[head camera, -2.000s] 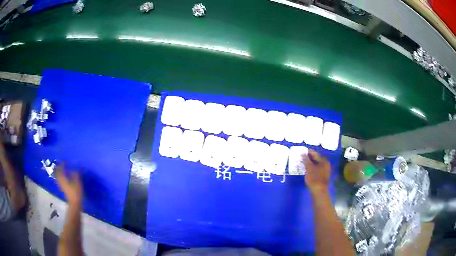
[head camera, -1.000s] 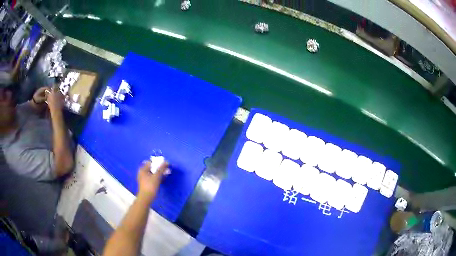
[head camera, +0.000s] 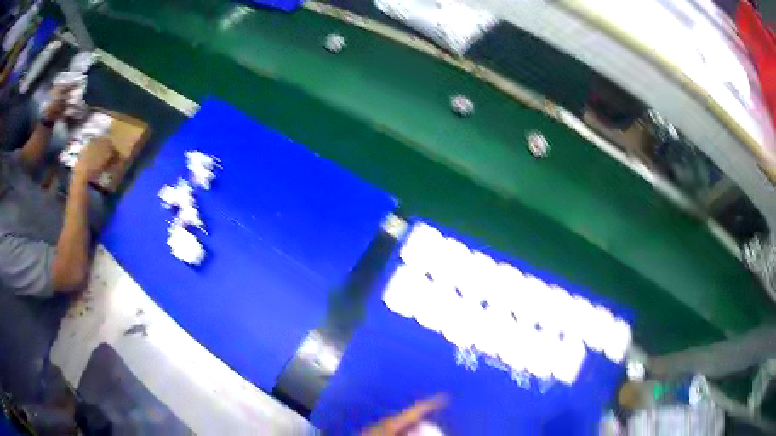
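My left hand (head camera: 408, 419) is blurred and cut off by the bottom edge, below the right blue mat's printed lettering. A finger stretches to the right over a white part (head camera: 425, 431), which is mostly out of the picture. My right hand is not in view. Two touching rows of white housings (head camera: 485, 302) lie along the far side of the right blue mat (head camera: 374, 358). A small loose pile of part-built white assemblies (head camera: 185, 243) lies on the left blue mat (head camera: 281, 247).
A green conveyor belt (head camera: 383, 111) carries several small whitish clusters beyond the mats. A person in grey works at the left beside a cardboard tray (head camera: 132, 140). A clear bag (head camera: 676, 420) and a yellowish bottle (head camera: 630, 394) stand at the lower right. A raised shelf edge crosses the upper right.
My left hand has moved from the left mat, where it held a white piece, to the bottom edge by the right mat. My right hand, seen two seconds ago at the housings, is out of view.
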